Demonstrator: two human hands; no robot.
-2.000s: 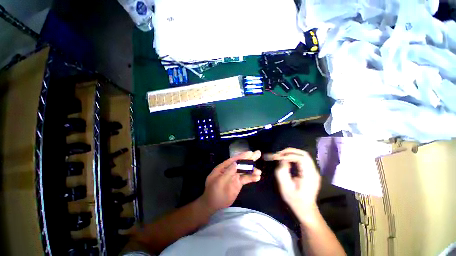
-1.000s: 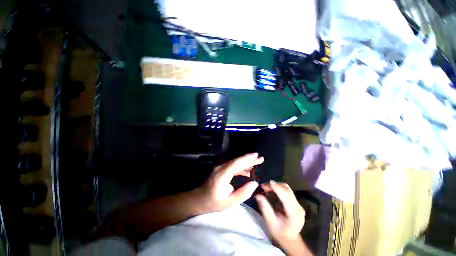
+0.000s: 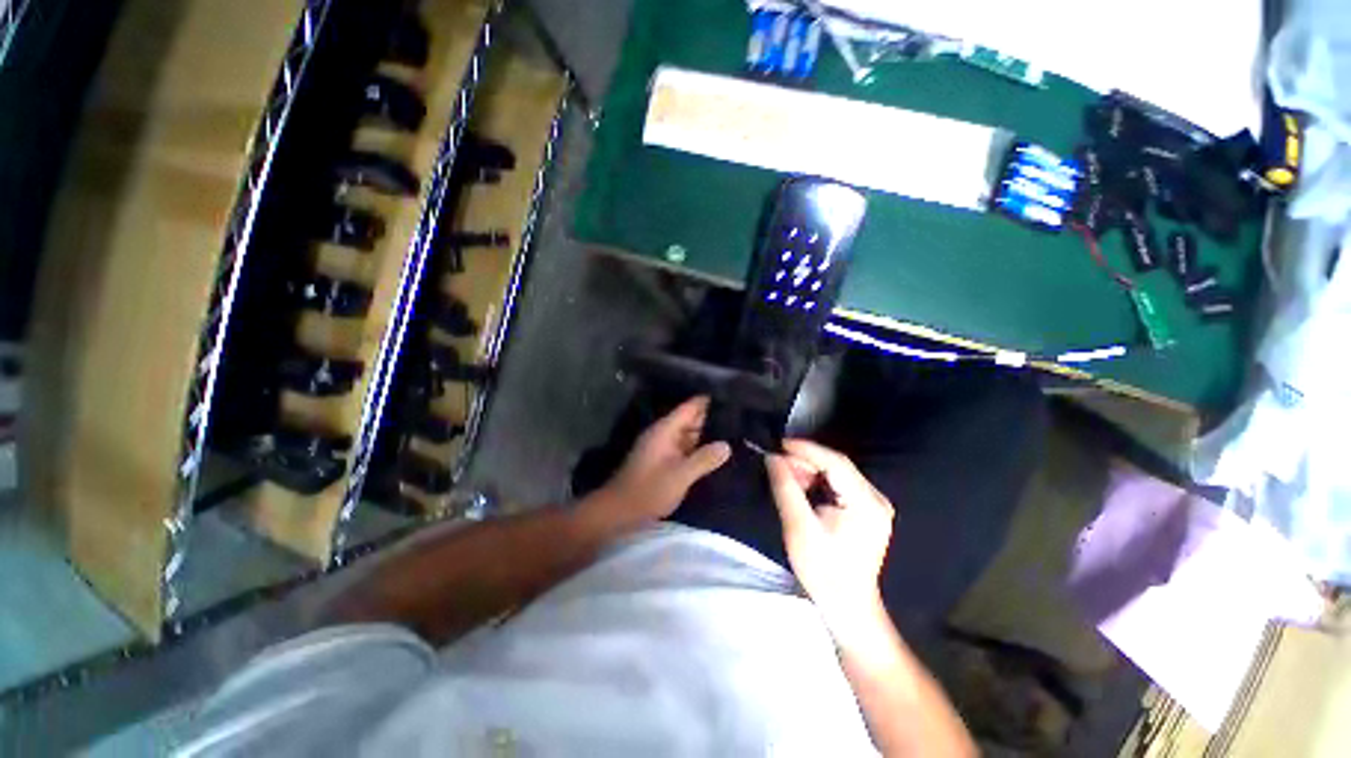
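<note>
A black glossy smart door lock [image 3: 802, 274] with white lit digits lies with its upper end over the bench edge and its lower end over the lap. Its black lever handle [image 3: 694, 369] sticks out to the left. My left hand [image 3: 670, 464] is at the lock's dark lower end, thumb and fingers around it; the grip is partly hidden. My right hand [image 3: 833, 511] pinches a tiny thin light thing at the lower end, too small to name. A white test cable [image 3: 904, 344] runs along the bench edge from the lock.
The green bench [image 3: 948, 274] bears a label strip [image 3: 822, 131], a battery pack [image 3: 1039, 185], a small circuit board [image 3: 1153, 317] and black parts [image 3: 1163, 193]. Racks with black locks [image 3: 329, 295] stand left. White bags [image 3: 1304, 356] and pink paper [image 3: 1171, 555] are at right.
The view has swung left, showing more rack. Both hands have come to the lock's lower end; before, they were together over the lap, right of the lock.
</note>
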